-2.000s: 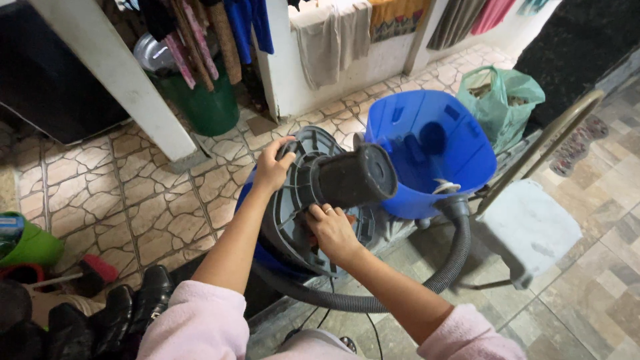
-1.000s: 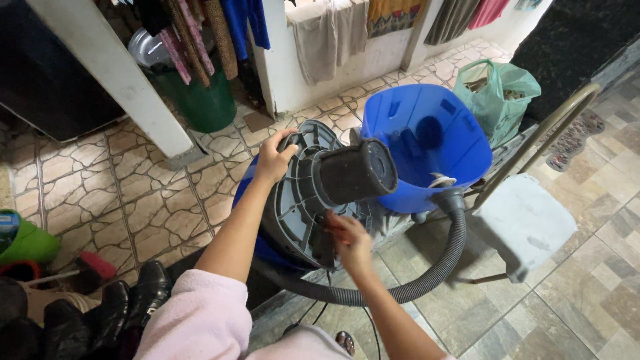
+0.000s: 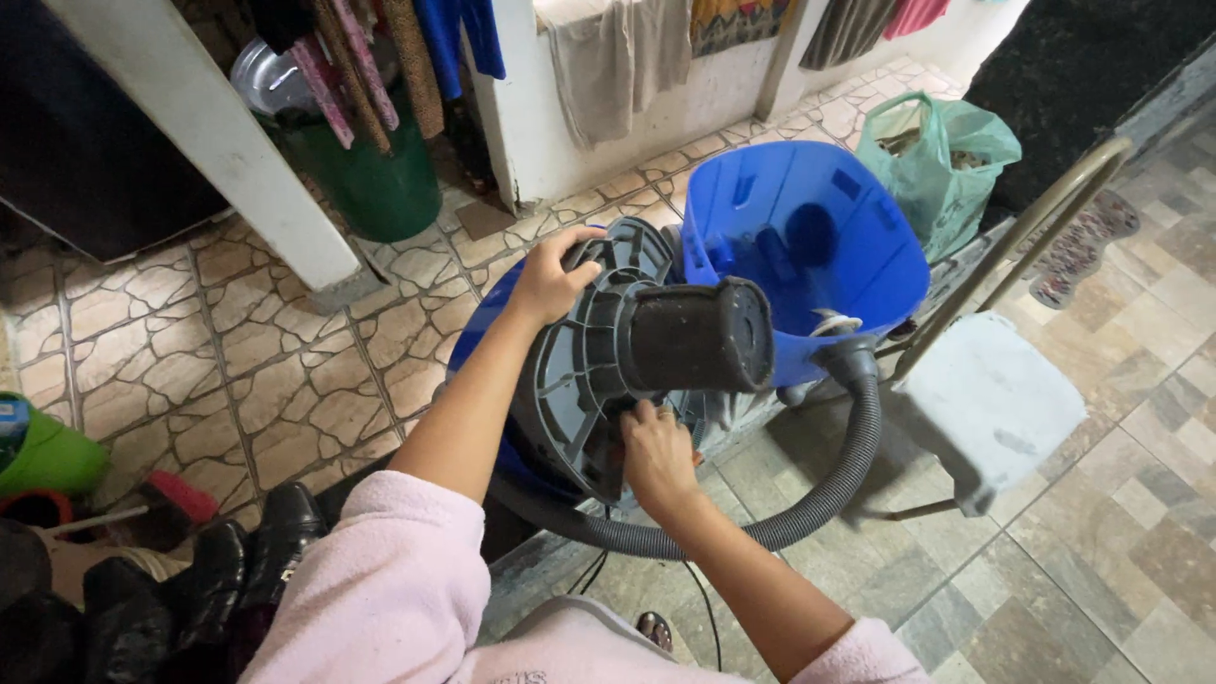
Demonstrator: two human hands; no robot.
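The motor head of a vacuum cleaner (image 3: 579, 356), grey ribbed underside showing, is tipped on its side with a black filter cylinder (image 3: 698, 334) pointing right. My left hand (image 3: 559, 275) grips its upper rim. At the lower part of the underside is my right hand (image 3: 657, 454), fingers bent against it; whether they hold something is hidden. A bit of orange shows beside that hand. Just right of the head stands the open blue vacuum tank (image 3: 807, 237), with a grey corrugated hose (image 3: 860, 446) joined to its front and curving below my hands.
A white-seated chair (image 3: 993, 408) stands at the right, a green plastic bag (image 3: 936, 171) behind the tank. Farther left are a dark green bin (image 3: 380, 180) and a white post (image 3: 209, 133). Black boots (image 3: 285, 532) lie at lower left. A black cable (image 3: 708, 608) hangs below the hose.
My right hand, drawn slightly back from the underside one second ago, is now in against it below the filter cylinder. My left hand has kept its hold on the rim.
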